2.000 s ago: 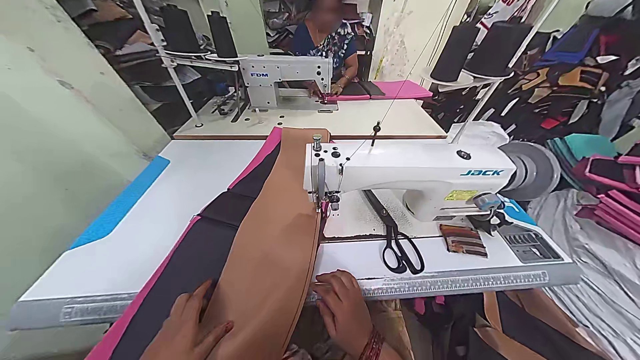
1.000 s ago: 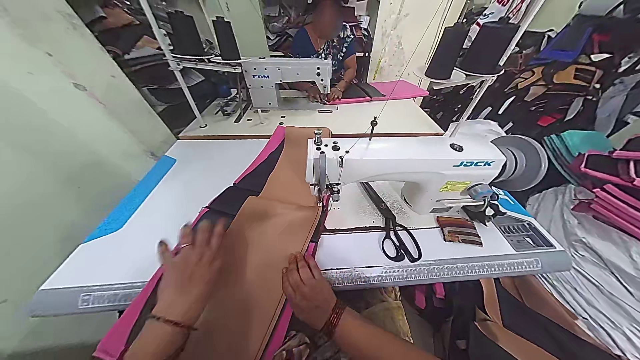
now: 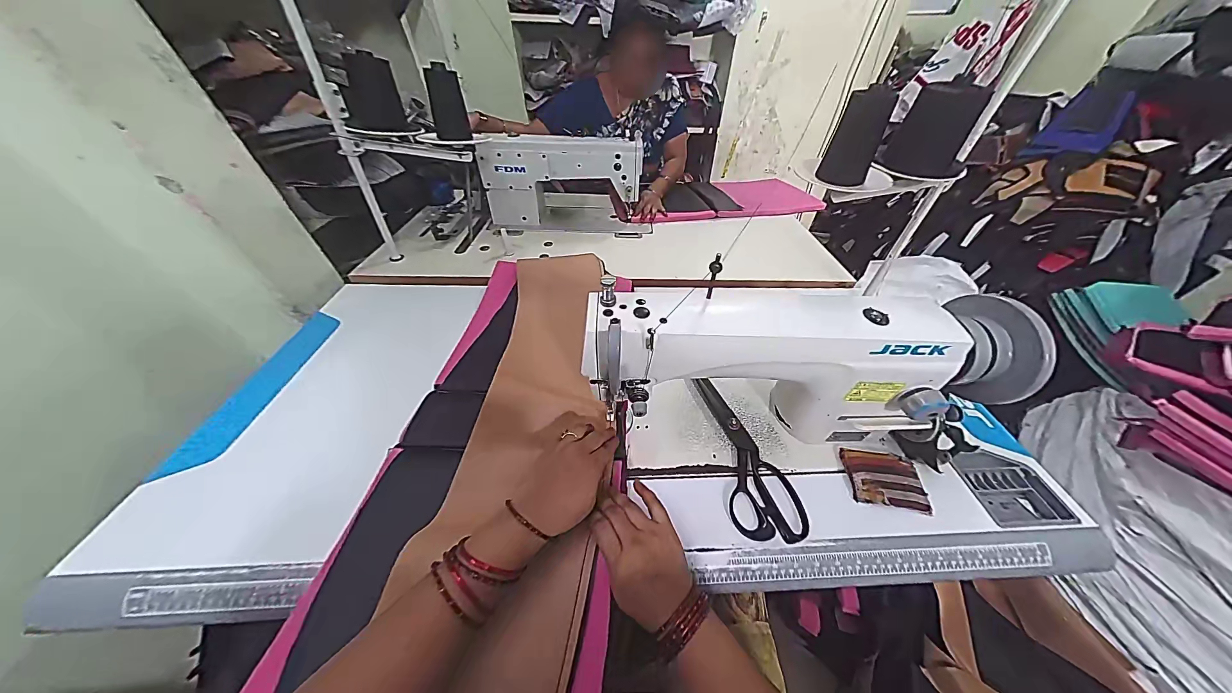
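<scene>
A white Jack sewing machine (image 3: 770, 332) stands on the white table, its needle area at the left end of the arm. Under that end runs a long layered fabric piece, with a tan panel (image 3: 539, 337) over black fabric (image 3: 385, 539) with pink edges. My left hand (image 3: 568, 462) lies on the tan panel with its fingertips at the edge by the presser foot. Just below it, my right hand (image 3: 640, 549) has fingers on the same edge, where a pink strip shows; its thumb side is partly hidden. Both hands seem to grip the fabric edge.
Black-handled scissors (image 3: 756, 472) and a striped fabric scrap (image 3: 885, 479) lie right of my hands. Behind, a person (image 3: 616, 106) sits at another sewing machine (image 3: 563, 183). Black thread cones (image 3: 934, 130) stand at the back. Folded pink-edged pieces (image 3: 1179, 414) are stacked at right.
My left hand has moved right and forward from the tan panel's left part to its edge near the needle. The person behind has stretched one arm out to the side.
</scene>
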